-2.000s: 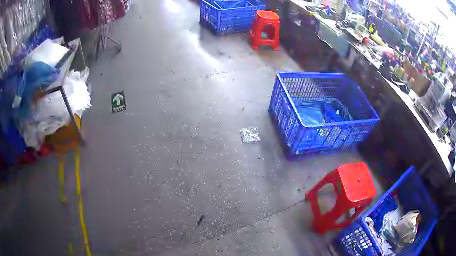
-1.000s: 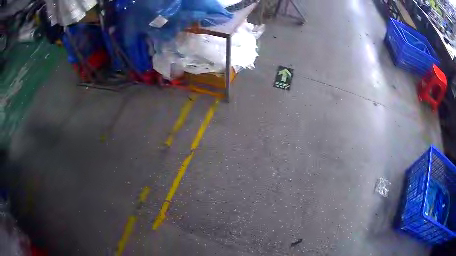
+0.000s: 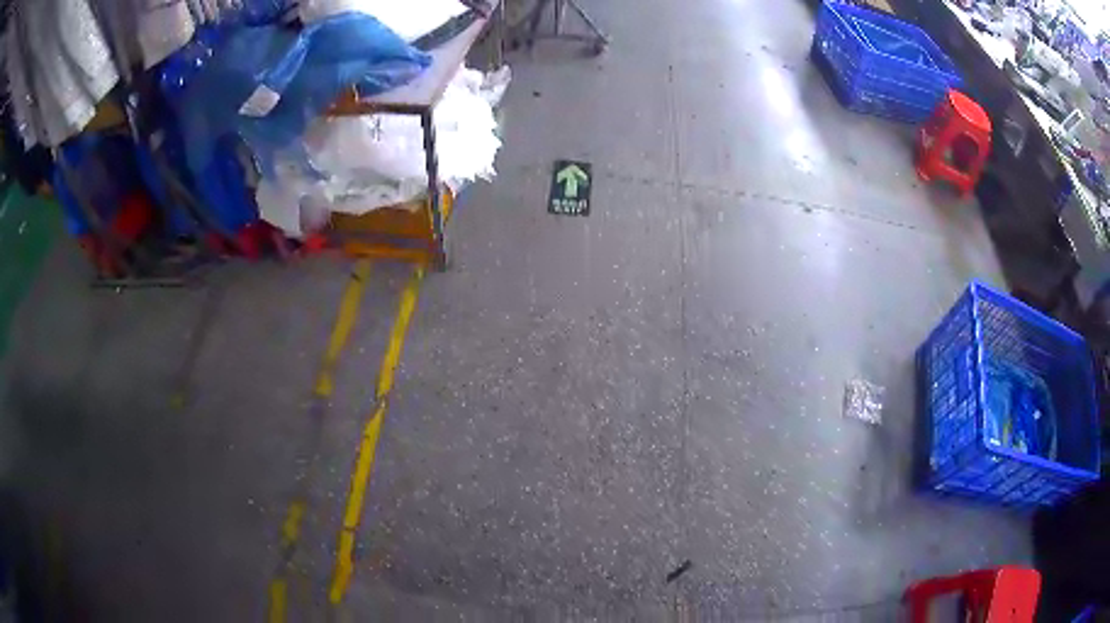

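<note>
Neither of my hands is in the picture. A blue slatted plastic basket [image 3: 953,414] stands on the floor at the right, with blue material inside. A red plastic stool [image 3: 1010,596] is cut off by the bottom edge at the right. A small pale patch [image 3: 863,400] lies on the floor left of the basket. A green arrow marker [image 3: 570,189] is on the floor ahead.
A table [image 3: 435,195] at the upper left bears blue plastic, with white material [image 3: 469,140] beneath. Garments [image 3: 61,73] hang further left. Yellow lines [image 3: 365,456] run along the floor. Another blue basket [image 3: 870,73] and red stool [image 3: 954,136] stand upper right, beside a long cluttered worktable [image 3: 1071,146].
Since two seconds ago the view has swung left, showing more of the table and yellow lines. Since one second ago it has turned slightly back right, and the near red stool shows again.
</note>
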